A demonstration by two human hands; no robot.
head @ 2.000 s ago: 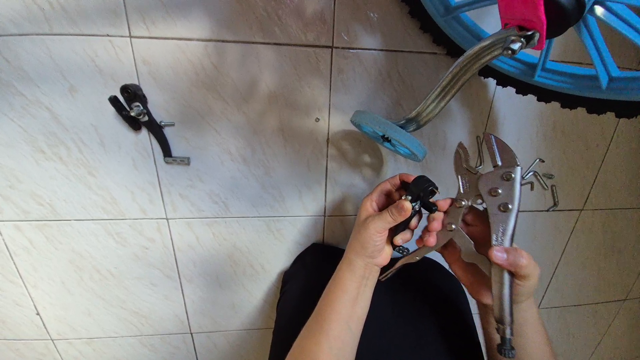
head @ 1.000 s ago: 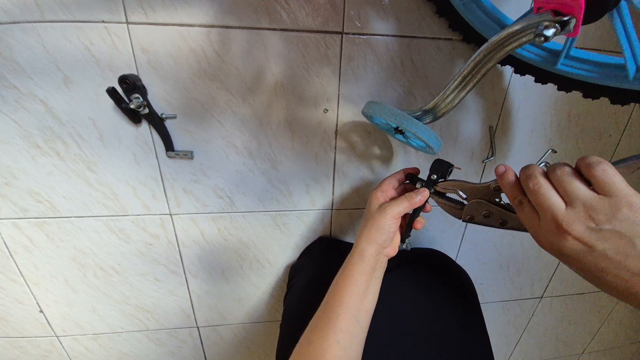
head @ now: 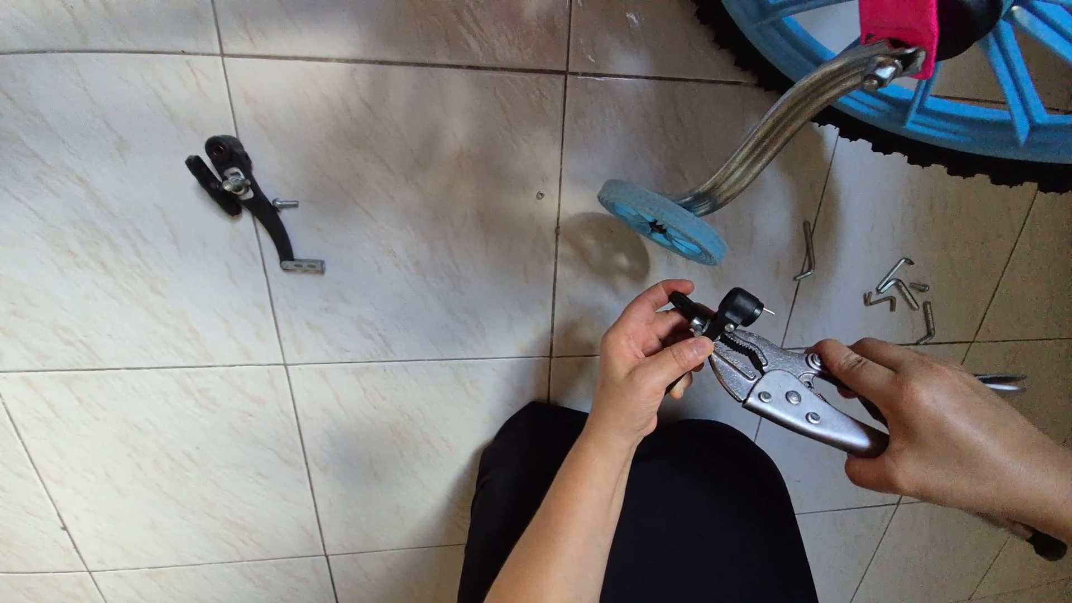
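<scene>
Between its thumb and fingers, my left hand (head: 649, 360) holds a black bicycle brake arm (head: 722, 322) with a brake pad and a thin pin-like end sticking out at the right. My right hand (head: 942, 410) grips the handles of silver locking pliers (head: 791, 389). The jaws of the pliers meet the brake arm beside my left thumb; how firmly they bite cannot be told. A matching black brake arm (head: 270, 219) with a pad and a small bolt lies on the tiled floor at the left.
A blue training wheel (head: 662, 222) on a bent metal bracket (head: 775, 134) stands above my hands, joined near a blue bicycle wheel (head: 913, 117). Several bent metal pieces (head: 903, 289) lie on the floor at the right. A small ring (head: 540, 195) lies left of the training wheel. My dark-clothed knee (head: 695, 511) is below.
Two seconds ago the pliers stood upright with jaws spread in my right hand; now they slant, jaws at the brake arm. My right hand has shifted to the right.
</scene>
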